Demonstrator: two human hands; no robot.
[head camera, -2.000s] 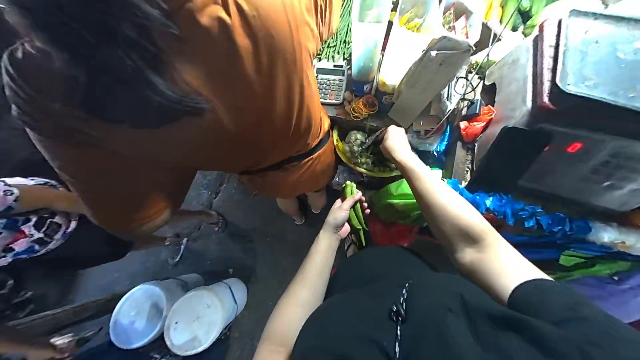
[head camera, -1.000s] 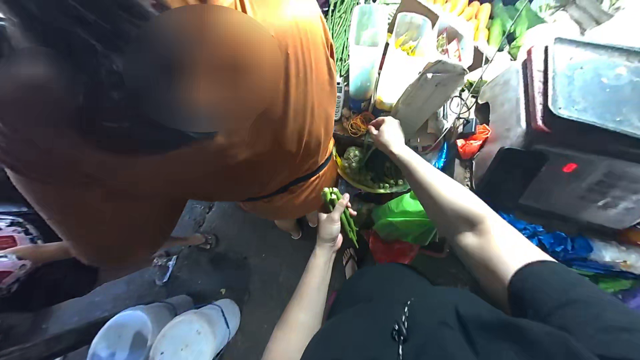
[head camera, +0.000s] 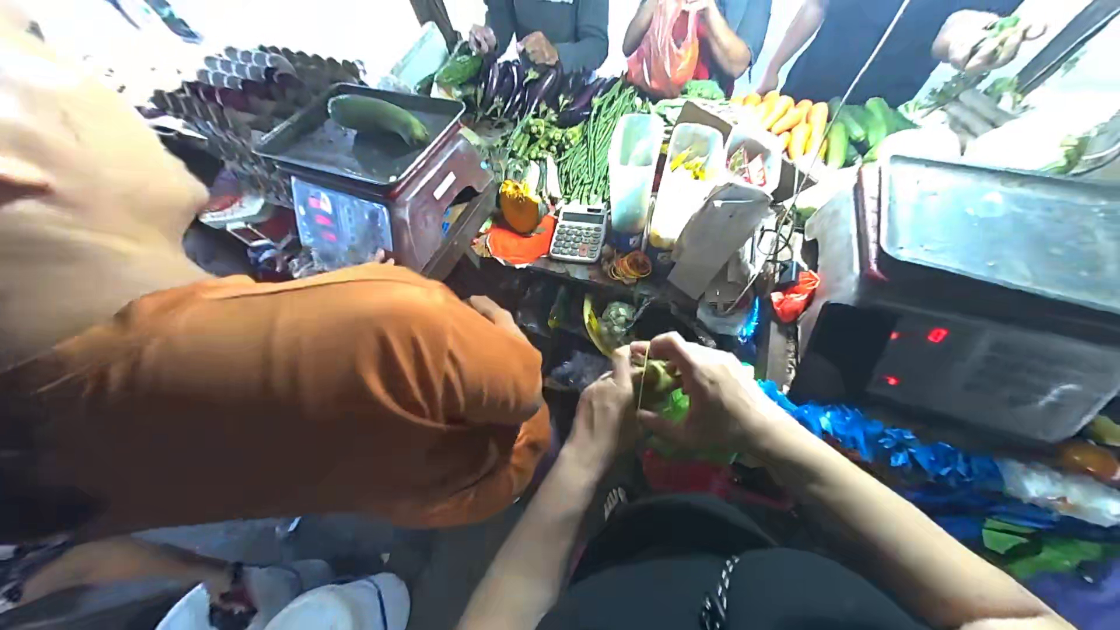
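Note:
My left hand (head camera: 608, 407) grips a bundle of green vegetables (head camera: 656, 378), probably okra or similar pods, in front of my body. Fingers of my right hand (head camera: 704, 385) stretch a thin rubber band (head camera: 644, 376) beside the bundle's near end. Much of the bundle is hidden by my fingers. Just beyond my hands, a round pale green vegetable (head camera: 618, 320) lies in a yellow-rimmed container (head camera: 595, 325). A pile of rubber bands (head camera: 630, 265) rests on the ledge near a calculator (head camera: 578, 234).
A person in an orange garment (head camera: 350, 394) stands close at my left. Digital scales stand at left (head camera: 394, 184) and right (head camera: 989, 350). Green long beans (head camera: 595, 149), eggplants (head camera: 534, 87) and carrots (head camera: 792, 118) lie beyond. White buckets (head camera: 346, 604) stand at lower left.
My right hand has come from near the rubber bands to the bundle in my left hand and now holds a band. The view has tilted up, showing more of the stall.

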